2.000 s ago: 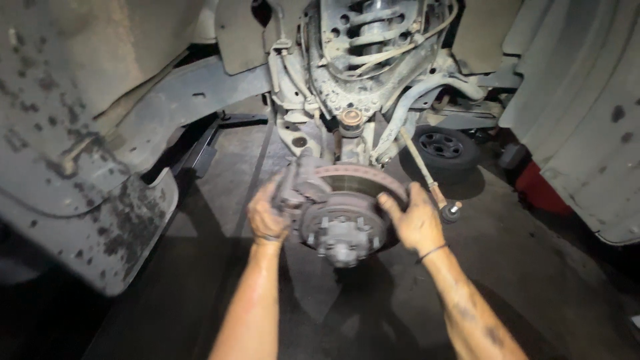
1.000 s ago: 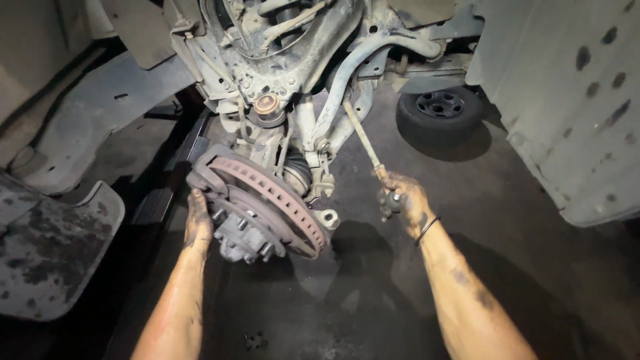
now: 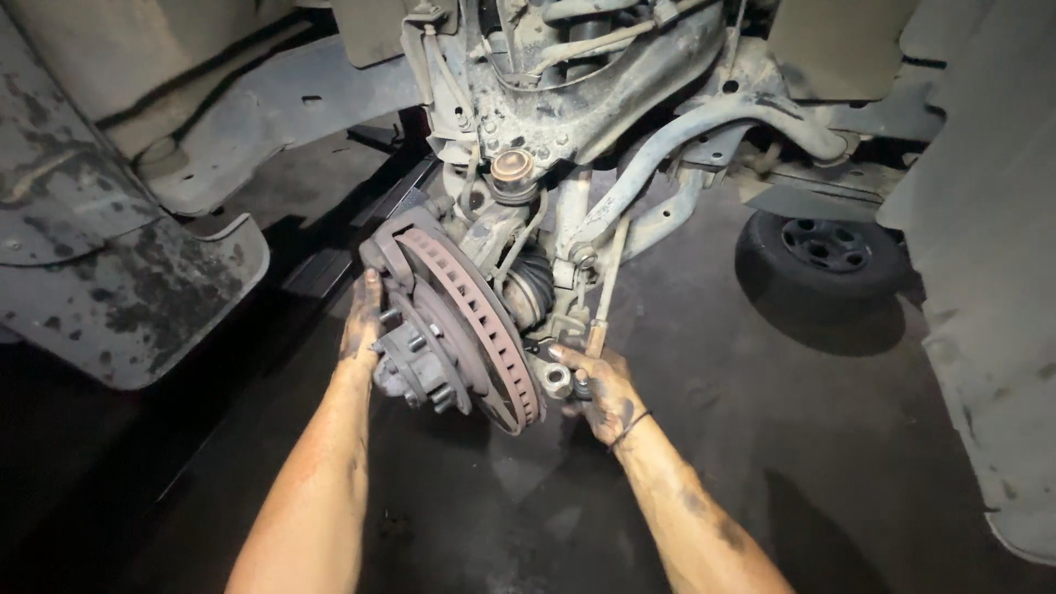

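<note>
A rusty ventilated brake disc [image 3: 478, 318] stands turned sideways, with the wheel hub and its studs [image 3: 417, 363] facing lower left. My left hand [image 3: 361, 318] lies against the brake caliper [image 3: 392, 247] and the hub's left side, its fingers partly hidden. My right hand [image 3: 602, 384] is closed around the outer end of a tie rod [image 3: 613, 272], at the tie rod end joint. Close to its fingertips is the steering knuckle arm [image 3: 557, 379] with a round hole. Behind the disc are a ribbed rubber boot [image 3: 532, 289] and an upper ball joint [image 3: 513, 169].
A curved stabilizer bar [image 3: 652, 169] and the control arm [image 3: 561, 115] lie above. Dirty fender liners [image 3: 124, 297] hang at the left and right. A wheel with tyre [image 3: 825, 256] lies on the dark floor at right. A lift arm [image 3: 330, 264] runs behind at left.
Two seconds ago both hands were on the disc; my right hand then took hold of the tie rod end and has brought it left to the knuckle arm. The disc has swung sideways.
</note>
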